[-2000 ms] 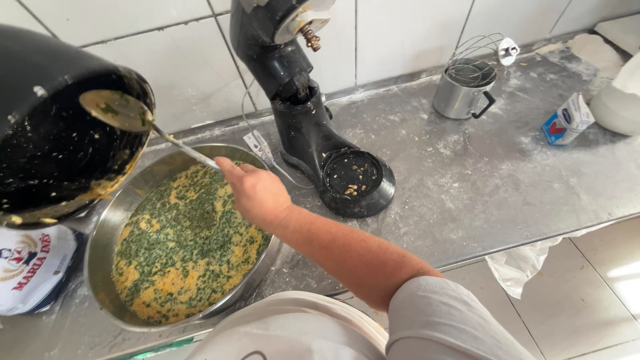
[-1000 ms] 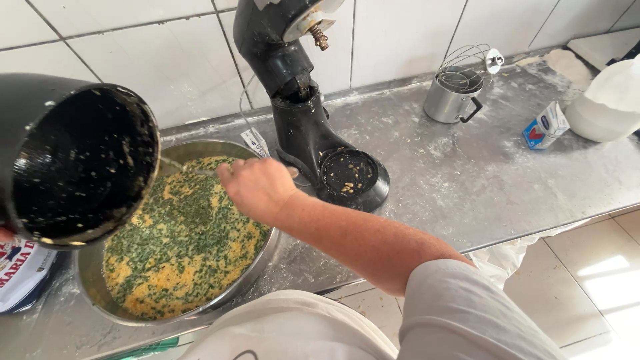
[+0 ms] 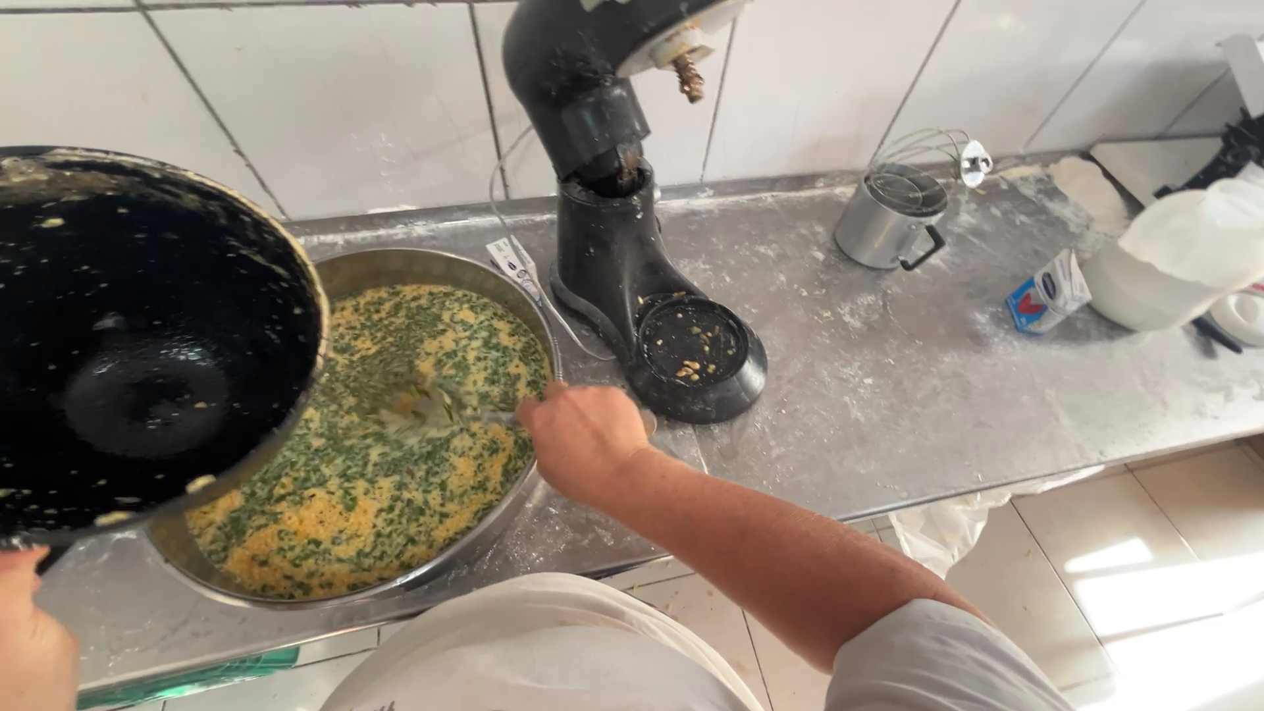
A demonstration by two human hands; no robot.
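My right hand (image 3: 588, 439) grips the handle of a metal spoon (image 3: 494, 418); the spoon's bowl end is blurred and sits in a yellow mixture with chopped greens (image 3: 365, 513). That mixture fills a wide metal basin (image 3: 545, 326) on the steel counter. At the lower left edge, my left hand (image 3: 35, 632) holds a black bowl (image 3: 148, 346) tilted over the basin's left side, its opening turned towards me. Bits of batter cling to the bowl's inner wall and rim. Part of the left hand is out of frame.
A black stand mixer (image 3: 612, 237) with crumbs on its base stands right of the basin. Farther right are a metal mug (image 3: 889, 222) with a whisk (image 3: 923, 158), a small carton (image 3: 1047, 296) and a white container (image 3: 1165, 267). A tiled wall (image 3: 336, 99) rises behind the steel counter (image 3: 790, 395).
The spoon was up at the black bowl's opening two seconds ago and is now down in the mixture. The black bowl has tipped lower, and my left hand has come into view.
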